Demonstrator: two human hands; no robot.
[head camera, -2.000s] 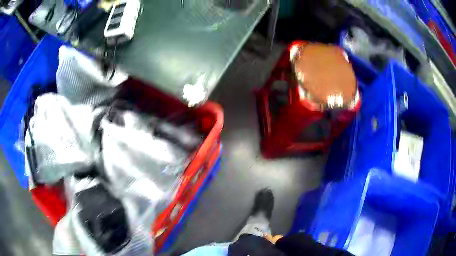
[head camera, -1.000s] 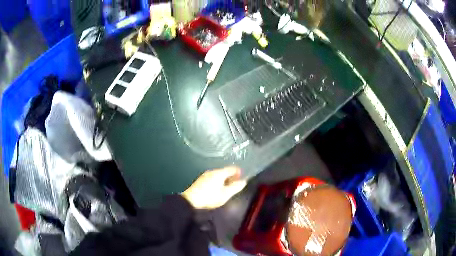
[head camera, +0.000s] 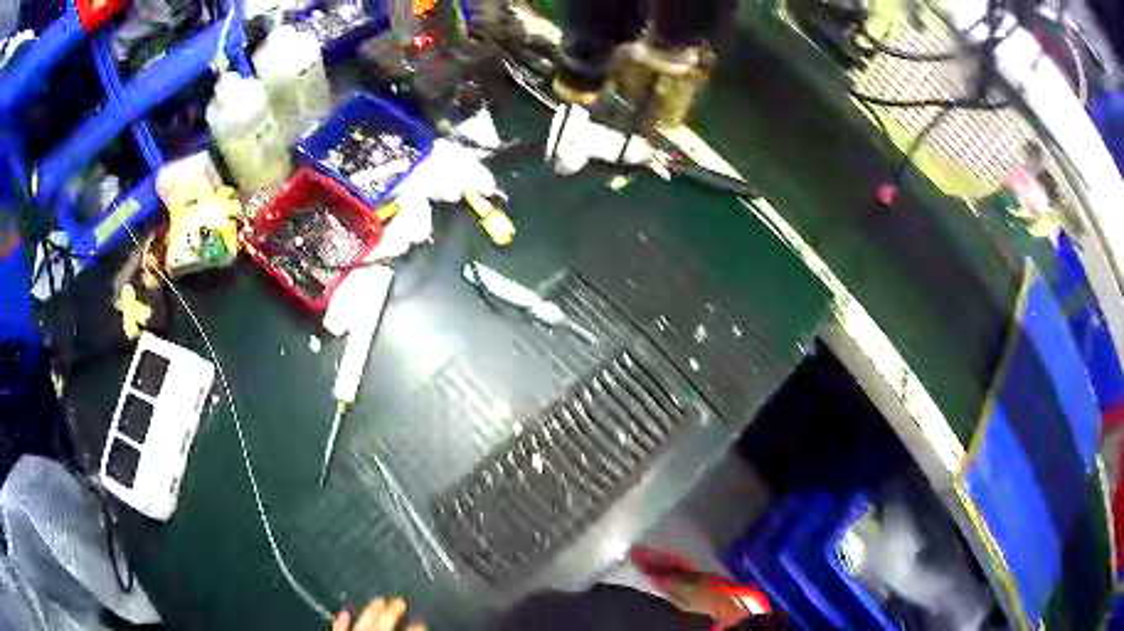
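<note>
Fingers of one hand, seemingly my left hand [head camera: 376,615], show at the bottom edge by the near side of the dark green bench top [head camera: 284,542]; the rest is cut off. My right hand is not in view; a dark sleeve or garment lies at the bottom centre. A black ribbed mat [head camera: 567,462] lies in front of me, with slim tweezers [head camera: 413,518] at its left. A white-handled tool with a thin tip [head camera: 358,358] lies behind, left of a white pen-like tool [head camera: 530,300]. A white slotted block [head camera: 158,425] sits at the left, beside a thin pale cable [head camera: 240,444].
A red tray [head camera: 314,240] and a blue tray [head camera: 370,148] of small metal parts stand at the back, near translucent bottles [head camera: 247,130] and a yellow-handled tool [head camera: 489,218]. Bubble wrap [head camera: 56,530] is at lower left. Blue crates [head camera: 801,561] and part of a red stool are below right.
The view has shifted forward over the bench, showing more of its back. The hand has moved from above the near bench edge to the bottom edge of the picture. The stool is mostly out of view.
</note>
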